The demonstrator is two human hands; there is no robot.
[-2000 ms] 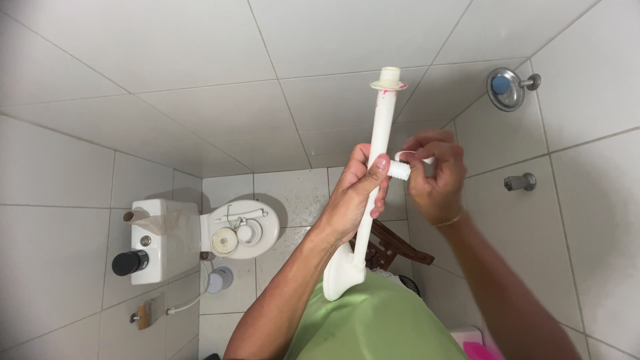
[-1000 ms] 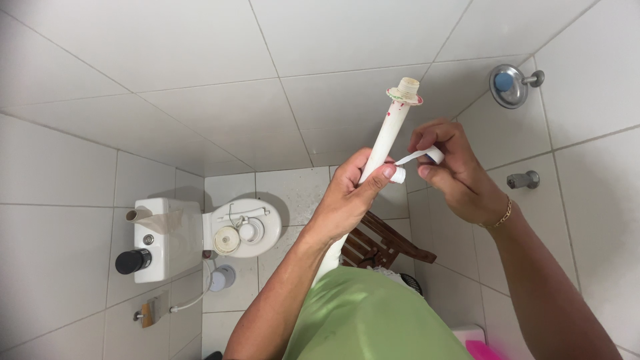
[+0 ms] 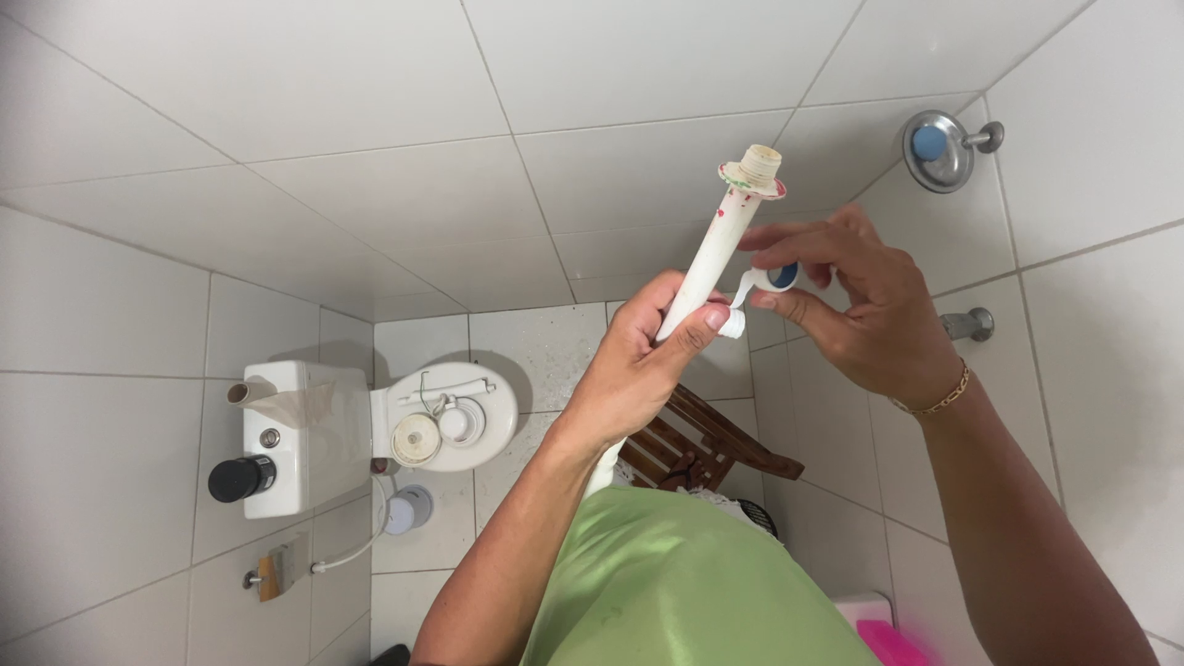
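Observation:
My left hand (image 3: 647,361) grips a white plastic shower pipe (image 3: 710,259) around its middle, thumb beside a short white side stub (image 3: 731,322). At the pipe's upper end are a threaded neck (image 3: 760,163) and a flange with red and green specks. Between thumb and fingers my right hand (image 3: 837,287) holds a small roll of white thread seal tape (image 3: 775,277) with a blue inside. A strip of tape runs from the roll to the stub. The pipe's lower end is partly hidden by my forearm and the green shirt.
Loose white fittings and a round disc (image 3: 416,438) lie on the toilet lid (image 3: 495,416) at left. A black container (image 3: 242,478) stands on the cistern (image 3: 319,490). Below my hands is a slatted wooden chair (image 3: 721,430). A metal soap dish (image 3: 942,171) and a valve (image 3: 969,324) project at right.
The pipe's top has tilted to the right, and its wide lower end, visible two seconds ago, is now mostly hidden. My right hand has shifted around the stub with the tape roll.

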